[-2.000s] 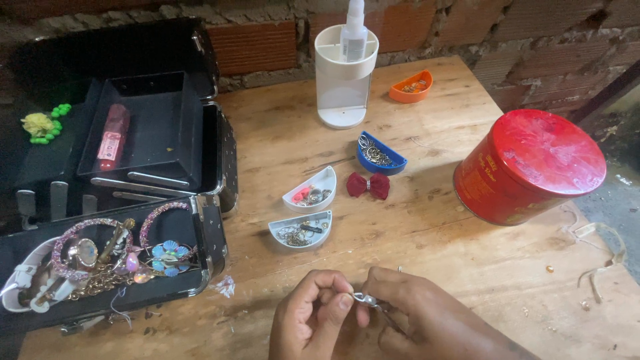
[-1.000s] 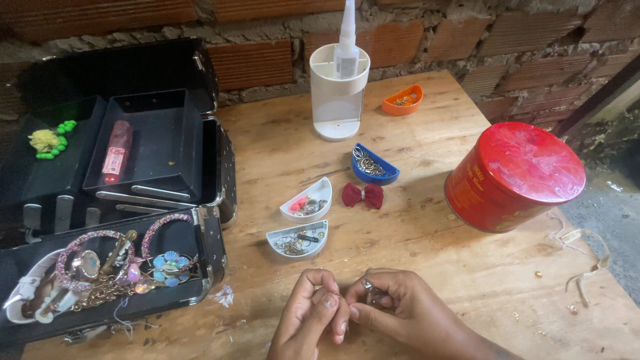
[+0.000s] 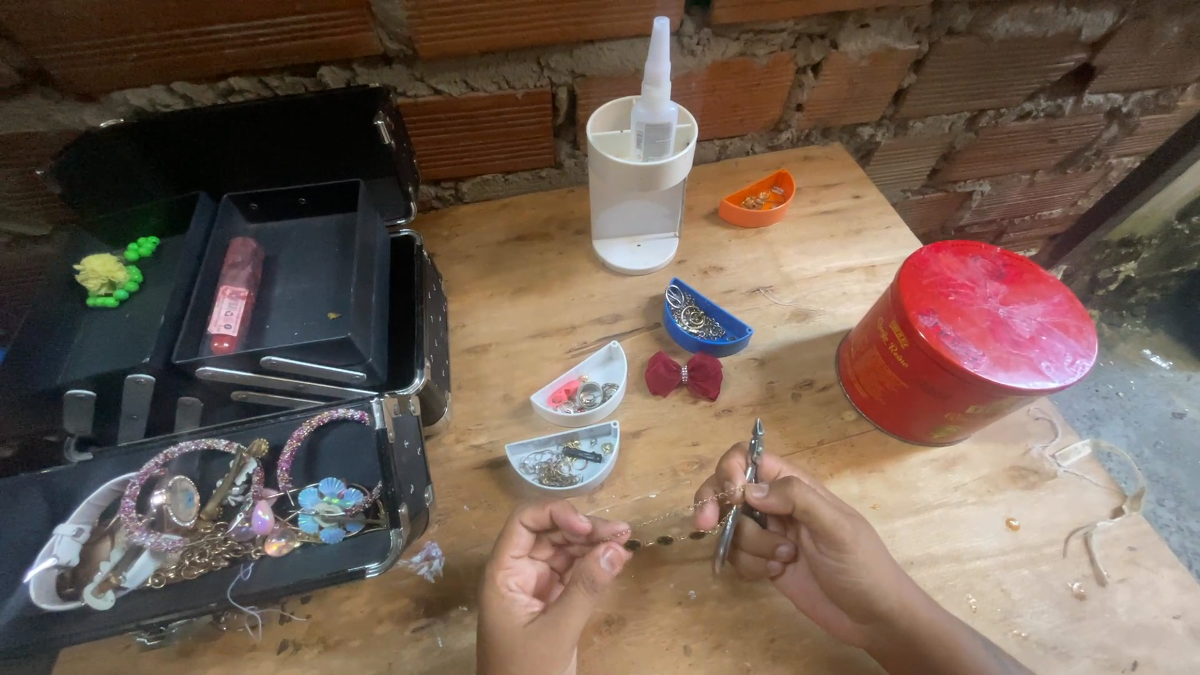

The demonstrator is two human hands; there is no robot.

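Note:
Between my two hands hangs a thin gold-coloured chain with dark oval pieces [image 3: 666, 540]. My left hand [image 3: 553, 572] pinches one end between thumb and fingers. My right hand [image 3: 797, 534] holds small metal pliers [image 3: 753, 469], their jaws pointing up, and pinches the other part of the chain. Just beyond my left hand sit a grey half-round tray [image 3: 605, 466] and a white half-round tray [image 3: 614, 361], both with small jewelry pieces. A dark red bow [image 3: 684, 374] with a shiny centre lies by a blue half-round tray [image 3: 727, 339] of silver-coloured pieces.
At left, an open black case [image 3: 408, 553] holds bracelets, a watch and chains; its upper trays carry a pink tube [image 3: 234, 295] and green beads [image 3: 114, 300]. A white holder [image 3: 637, 225] with a glue-like bottle [image 3: 654, 117], an orange tray [image 3: 757, 214] and a red tin [image 3: 947, 375] stand farther back.
My hands have moved apart, and the chain now spans between them. The pliers in my right hand now point upward.

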